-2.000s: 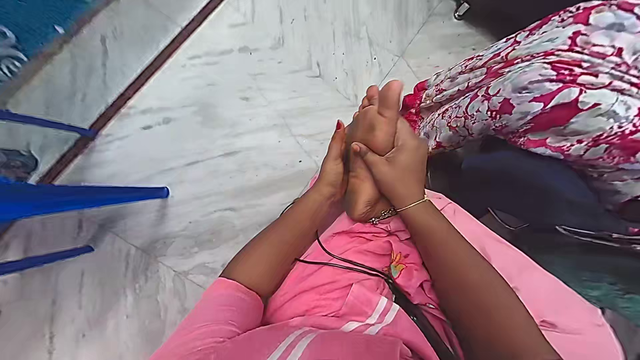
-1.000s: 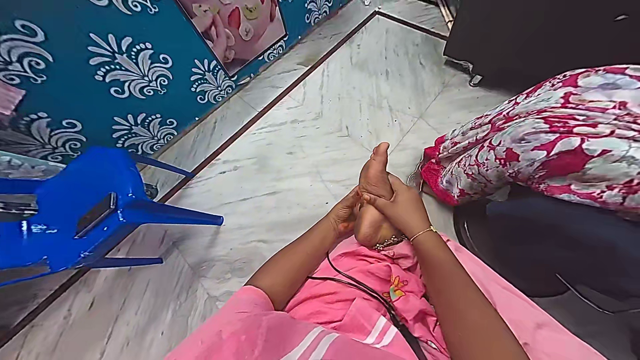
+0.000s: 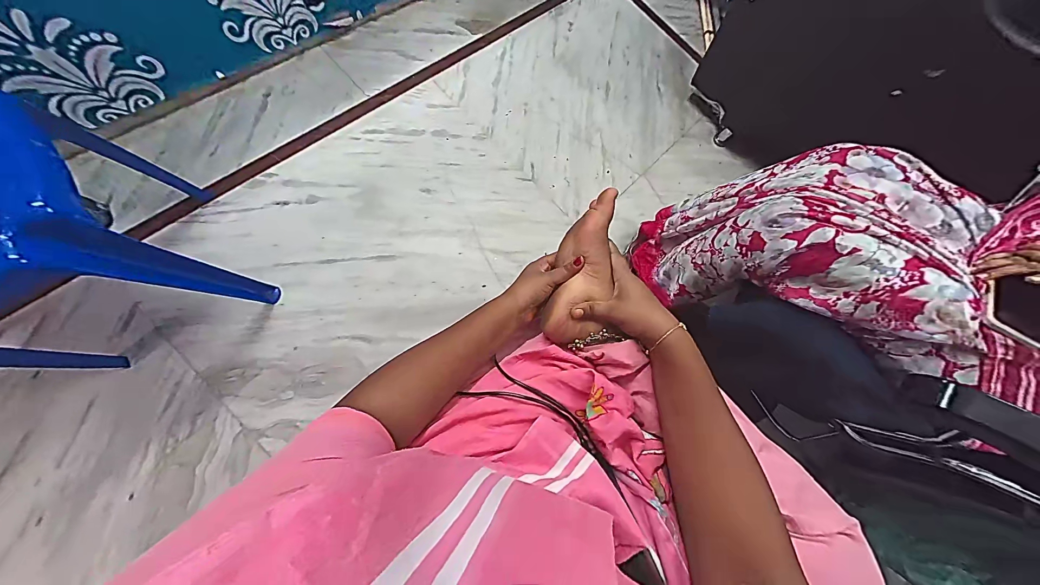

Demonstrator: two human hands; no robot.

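Observation:
A bare foot point(image 3: 587, 248) with its toes pointing up and away rests over my lap, its sole toward me. A beaded metal anklet point(image 3: 597, 339) circles its ankle beside pink cloth point(image 3: 536, 406). My left hand point(image 3: 538, 286) grips one side of the foot, the red-nailed thumb on the sole. From the other side my right hand point(image 3: 624, 302) wraps round it, with its thumb pressed near the heel and a thin bracelet point(image 3: 668, 335) at the wrist. The fingers behind the foot are partly hidden. Dark cords point(image 3: 561, 406) lie across the pink clothing.
A blue plastic chair point(image 3: 138, 256) stands at the left on the marble floor point(image 3: 366, 211). To the right sits a person in floral clothing point(image 3: 812, 219) on a black chair point(image 3: 780, 357), a hand point(image 3: 1011, 264) near a dark device. Dark furniture point(image 3: 853, 81) fills the upper right.
My left thumb, beside the foot a second ago, now lies across the sole. Both hands have stayed around the foot. The view has shifted, showing the patterned wall and then less of it.

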